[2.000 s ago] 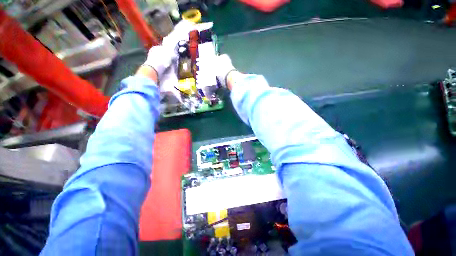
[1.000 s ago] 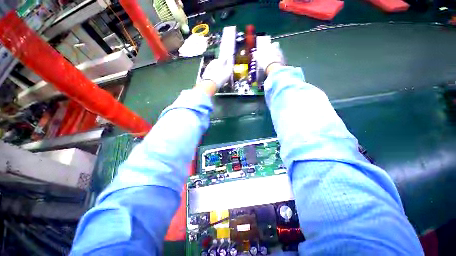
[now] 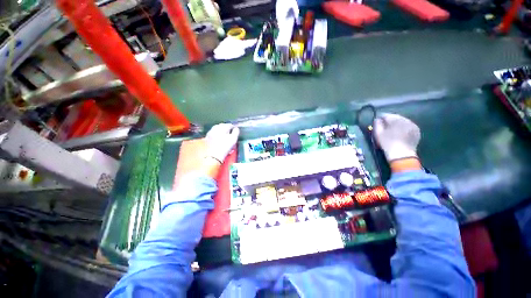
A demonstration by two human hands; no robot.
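Note:
A large power supply board (image 3: 303,143) lies flat on the bench in front of me, with a silver-white long heatsink (image 3: 300,165), copper-red coils (image 3: 355,199) and a finned heatsink (image 3: 291,241) at its near edge. My left hand (image 3: 222,141), gloved, is at the board's far left corner, over a red foam pad (image 3: 192,156); I cannot tell if it grips anything. My right hand (image 3: 397,136), gloved, is bent beside the far right corner, next to a thin black cord loop (image 3: 365,119); its fingertips are hidden.
A second board (image 3: 294,66) stands across the bench, with a white glove or cloth (image 3: 232,48) and yellow tape roll (image 3: 236,33) to its left. Green strands (image 3: 137,195) lie at the left. Red posts (image 3: 125,70) rise there. Another board (image 3: 520,87) is far right.
Both hands have let go of the second board across the bench and come back to the near board. The second board now stands there alone. The near board is fully uncovered by my sleeves.

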